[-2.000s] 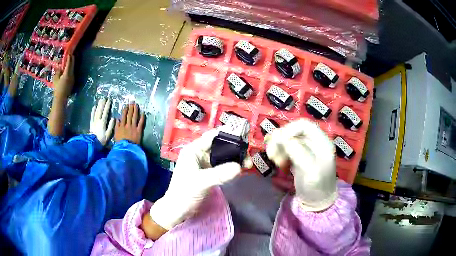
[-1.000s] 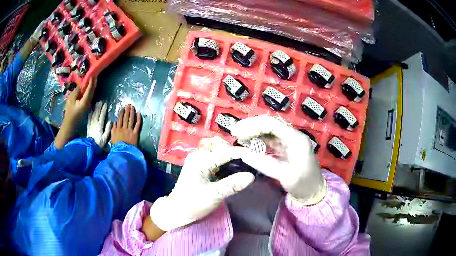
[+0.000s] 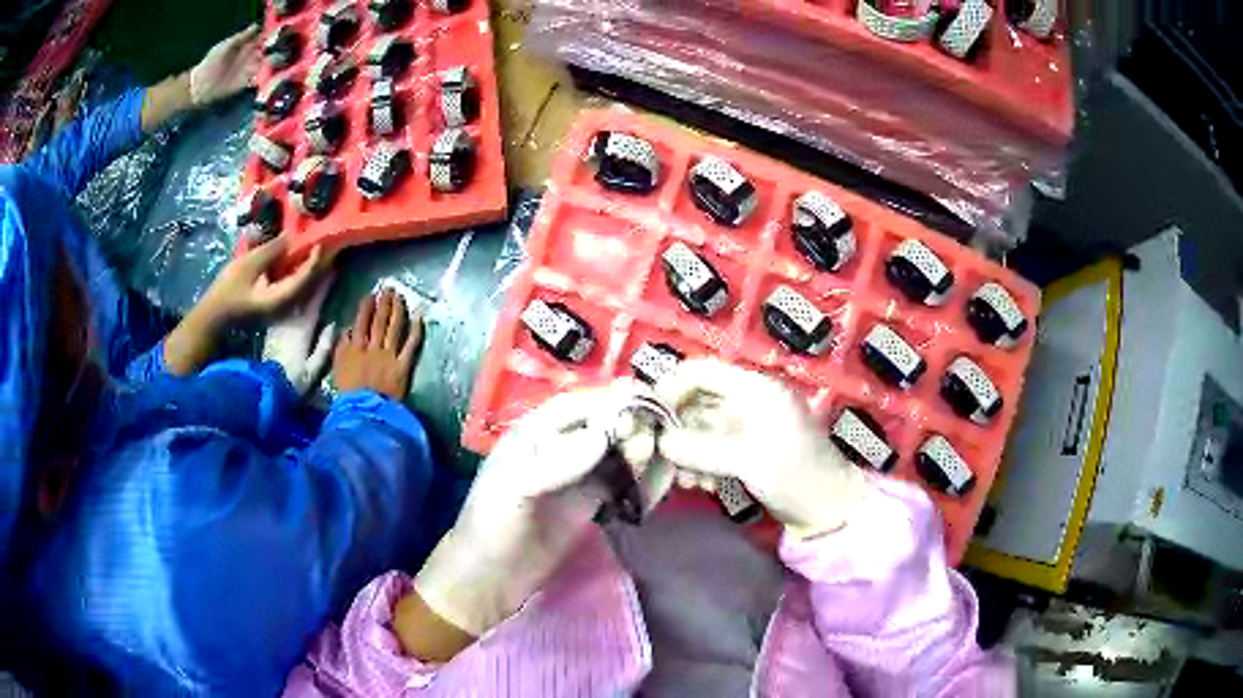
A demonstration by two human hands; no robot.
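My left hand [image 3: 525, 471], in a white glove, holds a smartwatch [image 3: 623, 488] in front of my chest, over the near edge of the compartment tray. Its dark case shows below the fingers. My right hand [image 3: 757, 434], also gloved, has its fingers closed on the upper part of the watch's strap. The fingers of both hands hide much of the watch. The red-pink compartment tray [image 3: 589, 254] lies beyond my hands, with black watches with white perforated straps in most pockets. One pocket at its left side is empty.
A second tray of watches [image 3: 470, 214] is held by a person in blue at the left. Another person's hands [image 3: 378, 341] rest on the green bench [image 3: 443, 327]. Film-wrapped stacked trays [image 3: 818, 130] stand behind. A white machine [image 3: 1183, 396] and yellow-edged cabinet [image 3: 1077, 423] are at the right.
The coworker's tray has moved right, closer to mine. My hands have turned the watch and hold it upright between them. The view has shifted, showing watches on top of the stacked trays.
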